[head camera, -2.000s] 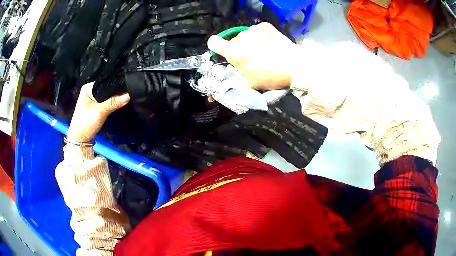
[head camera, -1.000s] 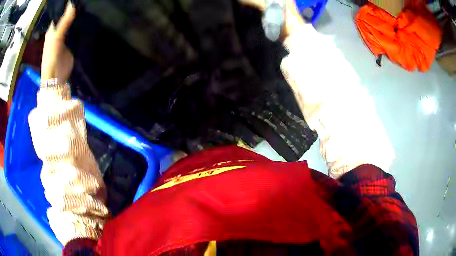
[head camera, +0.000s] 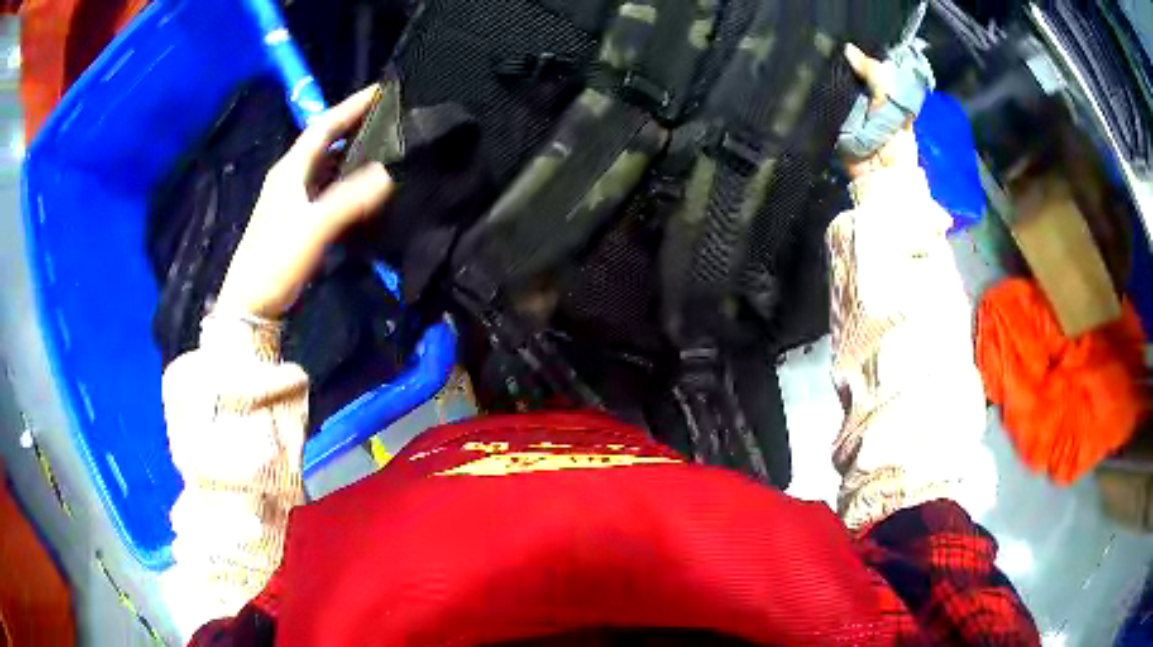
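Note:
A black backpack (head camera: 632, 272) lies with its mesh back panel and two camo shoulder straps (head camera: 544, 190) facing up. Black buckles and loose webbing hang toward me. My left hand (head camera: 304, 209), a little blurred, grips the bag's left edge by a small olive flap (head camera: 379, 124). My right hand (head camera: 879, 101) is at the bag's upper right edge, with the pale grey wrap (head camera: 891, 95) around its fingers. A silver tip of the scissors (head camera: 914, 23) sticks up from it. The scissors' handles and most of the blades are hidden.
A large blue bin (head camera: 95, 303) stands at left, with dark bags (head camera: 209, 228) inside. A blue plastic thing (head camera: 948, 158) is right of my right hand. An orange bundle (head camera: 1056, 379) and brown cardboard (head camera: 1068, 266) are on the grey floor at right.
The view has turned, with the bin now higher and larger. The blurred bag now shows its straps and mesh panel. My left hand is lower and farther right; my right hand is farther right.

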